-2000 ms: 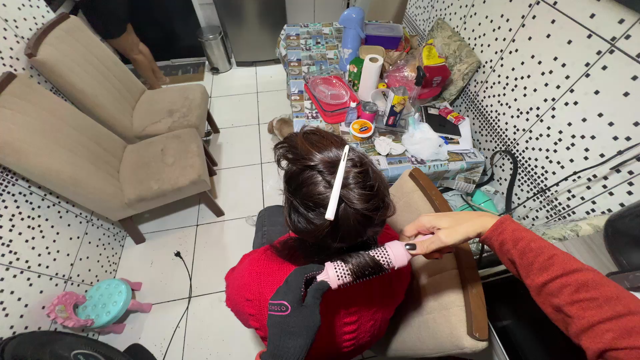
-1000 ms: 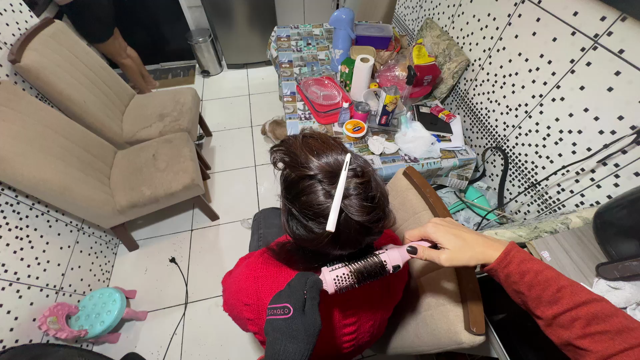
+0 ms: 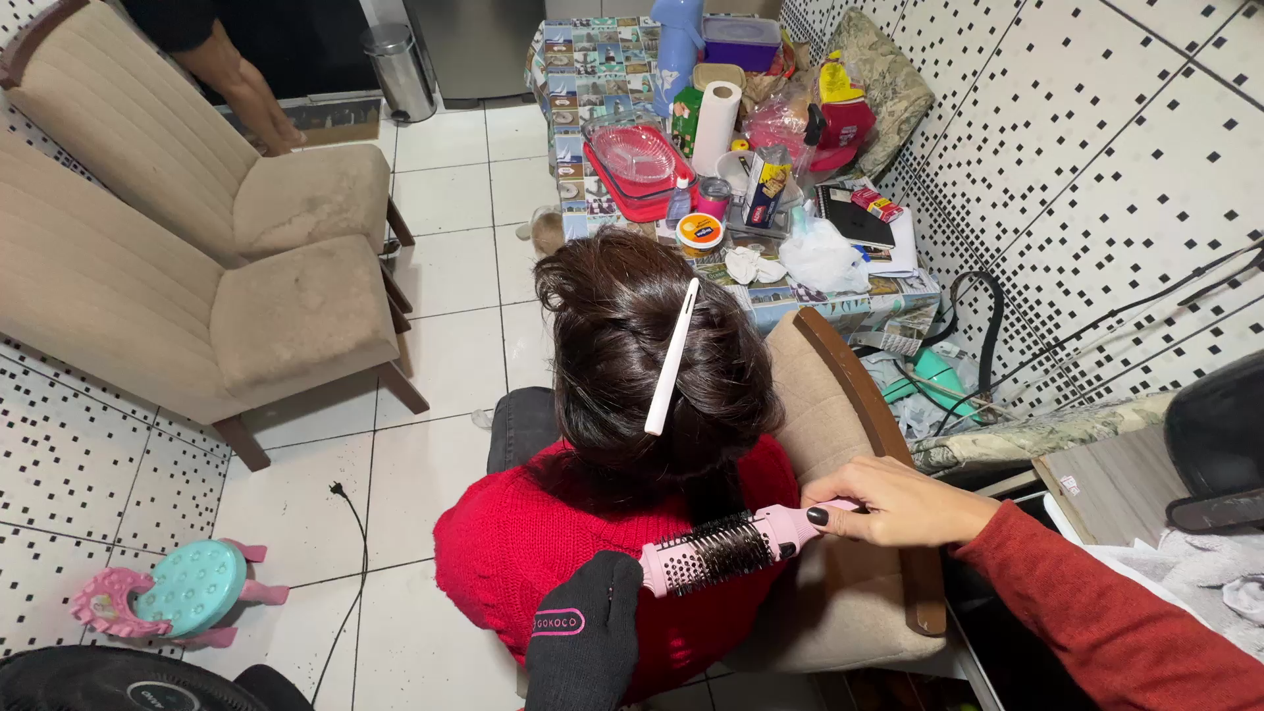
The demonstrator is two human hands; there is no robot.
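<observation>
A pink round hot-air brush (image 3: 716,551) lies level across the upper back of a seated person in a red knit sweater (image 3: 533,523). Dark hair is wound around its bristles. My right hand (image 3: 884,502), bare with dark nail polish, grips the brush's right end. At the brush's left tip is my left hand (image 3: 585,627) in a black glove; its fingers are closed about the tip as far as I can see. The person's dark hair (image 3: 632,336) is gathered up on the head, with a white sectioning clip (image 3: 674,357) standing slantwise in it.
The person sits on a beige chair (image 3: 839,395) with a wooden edge. A cluttered table (image 3: 592,59) stands ahead, two beige chairs (image 3: 296,306) at the left. A toy stool (image 3: 193,588) and a cable (image 3: 363,563) are on the floor. Another person's legs (image 3: 237,84) show at top left.
The brush and both hands have moved somewhat lower, away from the head. In the earliest frame the brush was nearer the nape.
</observation>
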